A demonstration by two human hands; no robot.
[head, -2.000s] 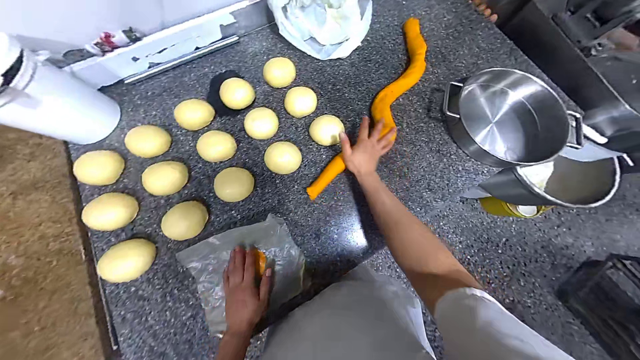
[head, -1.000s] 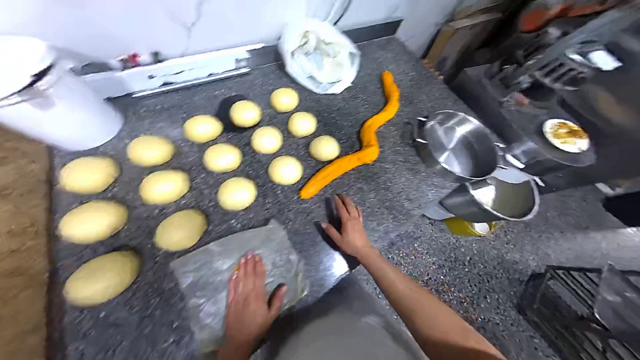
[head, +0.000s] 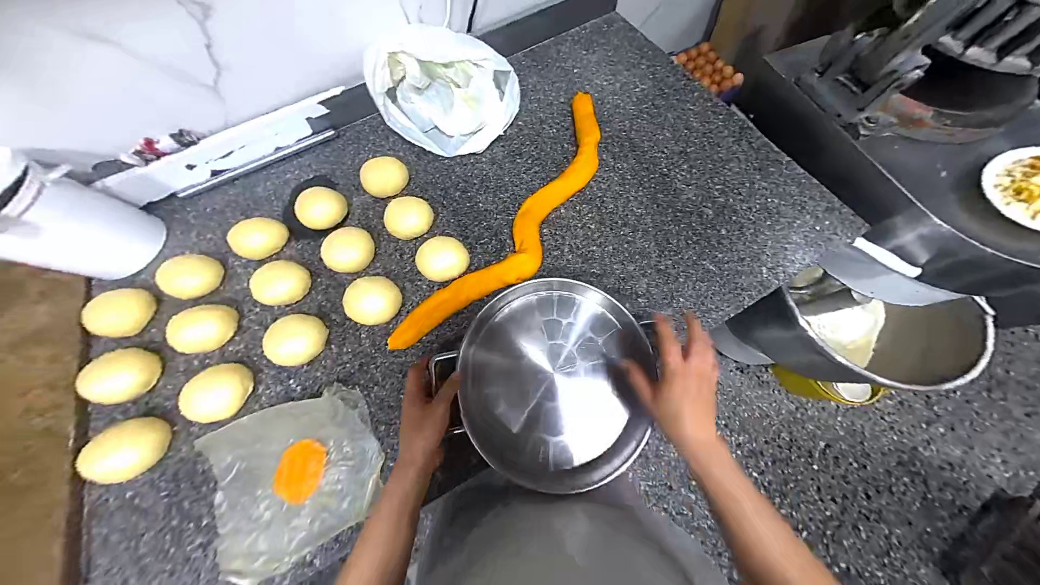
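Observation:
A round stainless steel pot (head: 556,386) is in front of my body, beside the near end of the orange dough rope (head: 540,213). My left hand (head: 426,414) holds the pot at its left handle. At the pot's right side, my right hand (head: 678,378) has its fingers spread by the other handle, its thumb blurred over the pot. A flattened orange dough disc (head: 300,471) lies on a clear plastic sheet (head: 244,487) at the lower left. Rows of pale yellow dough balls (head: 294,340) sit on the speckled counter (head: 674,179).
A white plastic bag (head: 443,93) rests against the wall. At the far left is a white cylindrical container (head: 89,223). A metal vessel with pale contents (head: 910,345) and a yellow can (head: 812,388) are on the right. Eggs (head: 709,69) and a plate of food (head: 1016,187) are farther back.
The pot has moved from the right of the dough rope to in front of my body. My left hand has left the plastic sheet, uncovering the orange disc, and now holds the pot.

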